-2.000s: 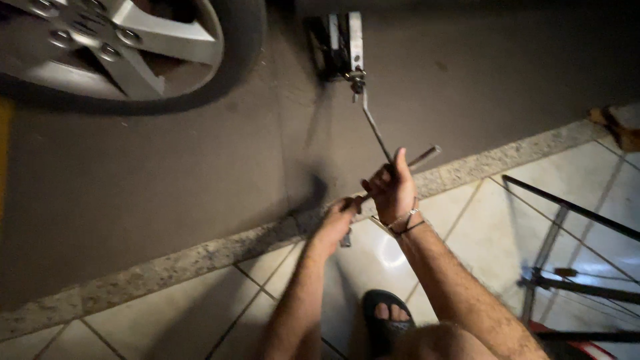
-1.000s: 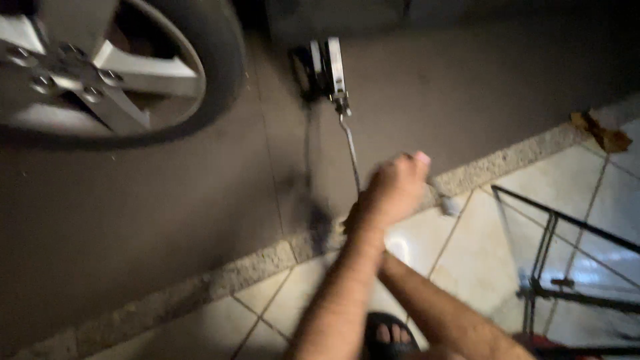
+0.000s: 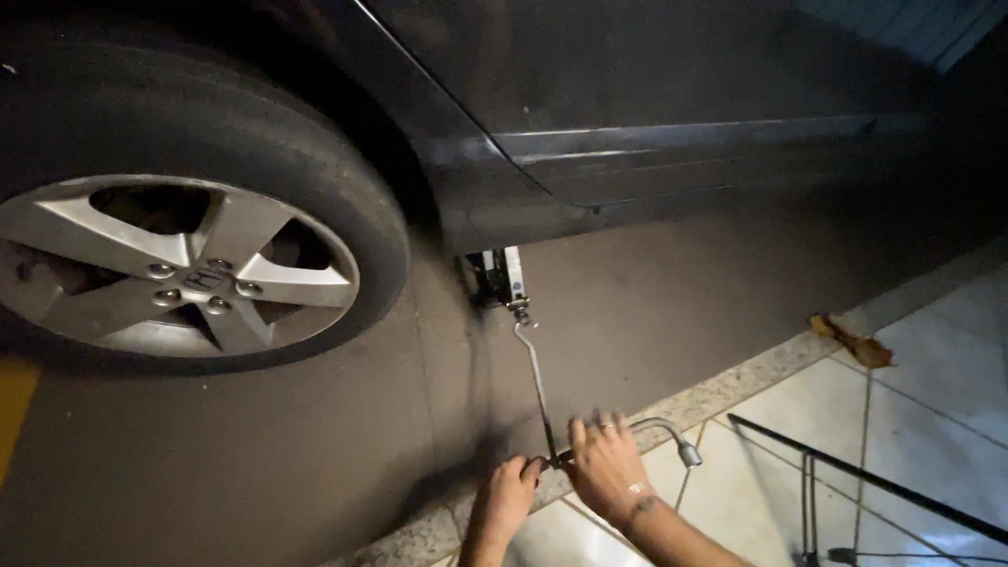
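A scissor jack [image 3: 504,279] stands under the sill of a dark car, just right of the wheel [image 3: 209,279]. From its near end a cranked metal rod [image 3: 537,374] runs down to my hands. An L-shaped lug wrench [image 3: 665,431] crosses the rod's near end, its socket out to the right. My right hand [image 3: 608,465], with a ring and a wrist band, is closed around the wrench beside its bend. My left hand [image 3: 509,494] grips the wrench's other end, left of the rod. The fingers partly hide the joint between rod and wrench.
The car body [image 3: 669,157] spans the top. A speckled stone curb [image 3: 709,387] divides the dark ground from pale tiles. A dry leaf [image 3: 854,342] lies at the curb on the right. A black metal frame [image 3: 866,476] stands on the tiles at lower right.
My hands, crossed over each other one second ago, are now apart on either side of the rod. The wrench lies across it. The view has tilted up to show more of the car.
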